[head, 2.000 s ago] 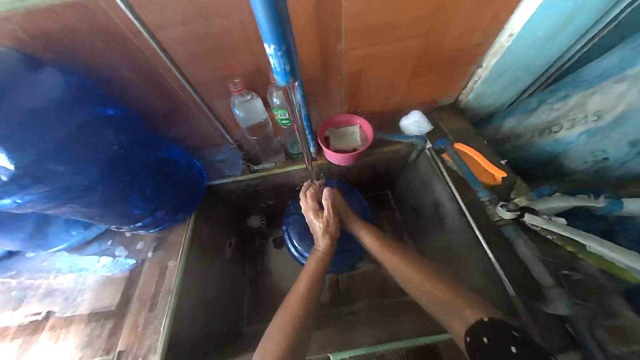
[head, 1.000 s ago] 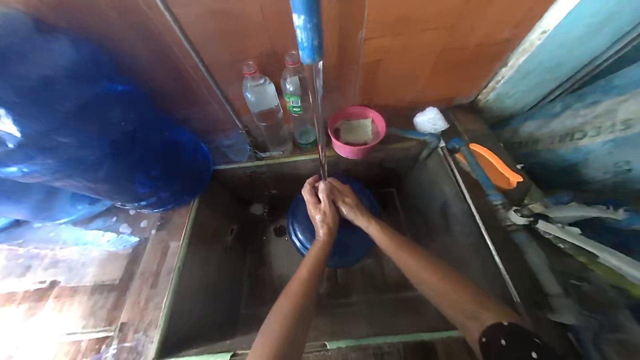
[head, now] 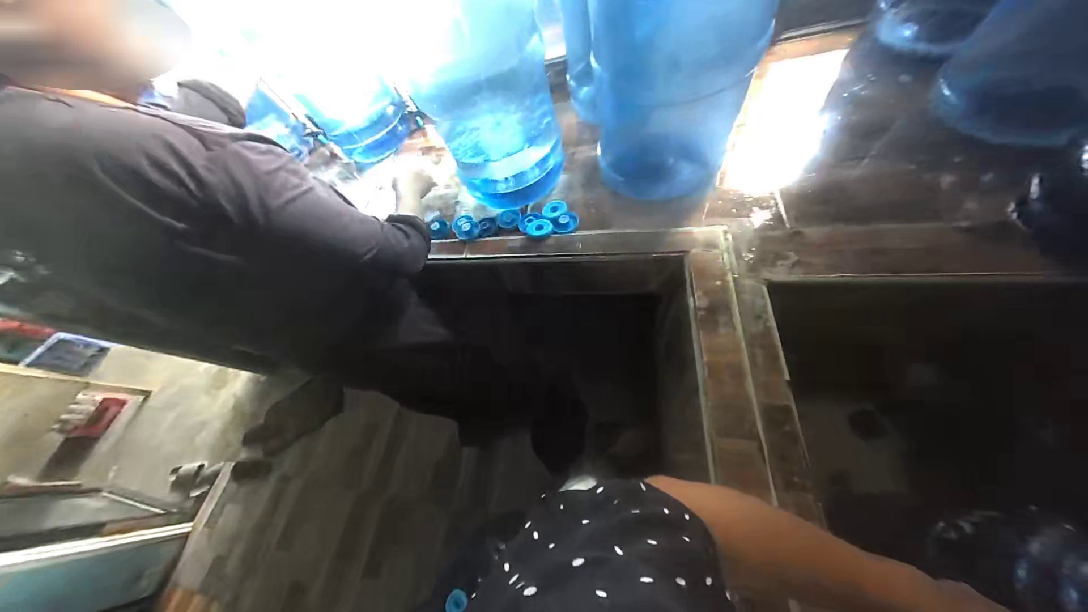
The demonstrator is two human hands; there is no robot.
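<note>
A bare forearm [head: 816,544] runs from a black sleeve with white dots [head: 603,552] to the bottom right edge, where it is cut off. Neither of my hands shows. Near the forearm, a dim bluish, shiny shape [head: 1011,544] lies inside the dark right-hand sink [head: 901,408]. Several blue bottle caps [head: 540,225] lie in a cluster on the tiled ledge, in front of a large clear-blue water jug [head: 506,161]. Another blue jug [head: 663,127] stands to its right.
At the left a person in a dark long-sleeved shirt [head: 212,204] reaches a hand [head: 414,183] to the ledge beside the caps. A dark recess [head: 586,357] and a tiled divider [head: 735,340] lie left of the sink. More jugs [head: 1020,85] stand at the upper right.
The view has swung far to the left. Both my hands, together under running water over a blue round object in both earlier frames, are out of sight. The other person is now in view.
</note>
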